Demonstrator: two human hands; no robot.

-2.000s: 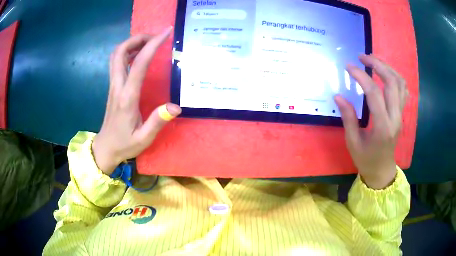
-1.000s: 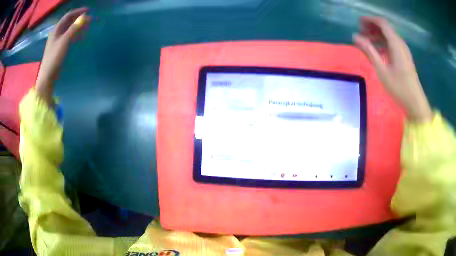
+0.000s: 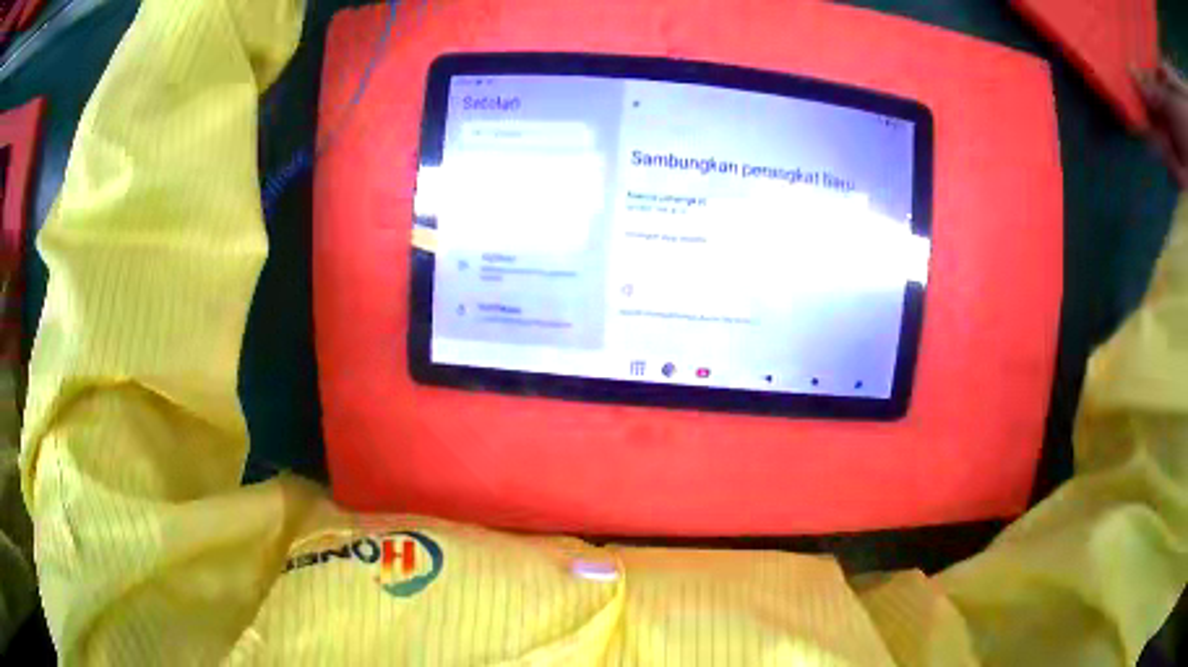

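Observation:
A dark-framed tablet [image 3: 671,235] lies flat on a red foam pad [image 3: 691,463], screen up. Its bright screen shows a "Setelan" list at left and "Sambungkan perangkat baru" at right, with glare bands across it. My left hand is out of the picture; its yellow sleeve runs up past the top edge at the left. My right hand [image 3: 1163,120] is dim, blurred and cut off by the right edge. Its fingers are on the lower end of a second red pad [image 3: 1088,46] at the top right. Neither hand touches the tablet.
Another red pad [image 3: 18,170] with a dark object on it shows at the left edge. The dark green work surface [image 3: 289,378] shows around the central pad. A thin blue cord crosses the central pad's upper left corner.
The screen has gone from "Perangkat terhubung" to "Sambungkan perangkat baru". My left hand has left the view at the top; my right hand has moved to the right edge, onto a pad newly in view.

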